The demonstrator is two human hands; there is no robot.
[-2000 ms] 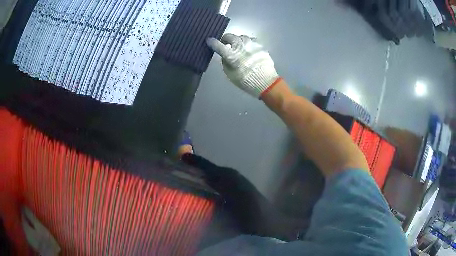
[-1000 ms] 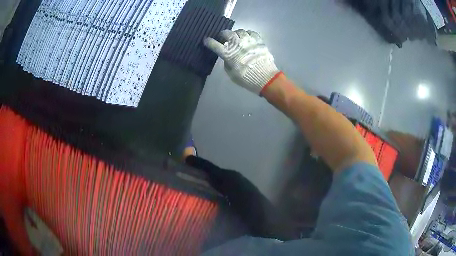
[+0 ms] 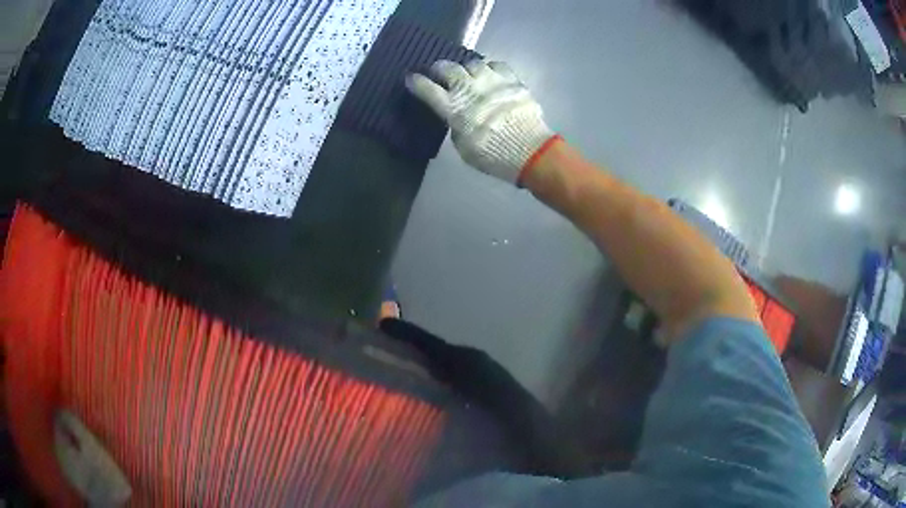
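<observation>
My right hand (image 3: 487,114), in a white knitted glove with a red cuff edge, is over the right edge of a dark ribbed block (image 3: 397,84). Its thumb and fingers are apart and no held thing shows; contact with the block is unclear. Left of the block lies a fanned stack of pale perforated metal panels (image 3: 214,94). Rows of red dividers (image 3: 228,387) fill the lower left. A pale blurred shape (image 3: 91,461) shows at the bottom left; I cannot tell whether it is my left hand.
The black tabletop (image 3: 338,213) ends at an edge above the grey floor (image 3: 596,109). A dark stack (image 3: 775,45) is at the upper right. Another red-filled bin (image 3: 770,313) stands at the right behind my arm. A person's limb (image 3: 390,310) shows beyond the table edge.
The view has shifted slightly, so the panels, ribbed block and dividers sit a little further right and lower. My right hand stays nearly still in the picture, now further over the block.
</observation>
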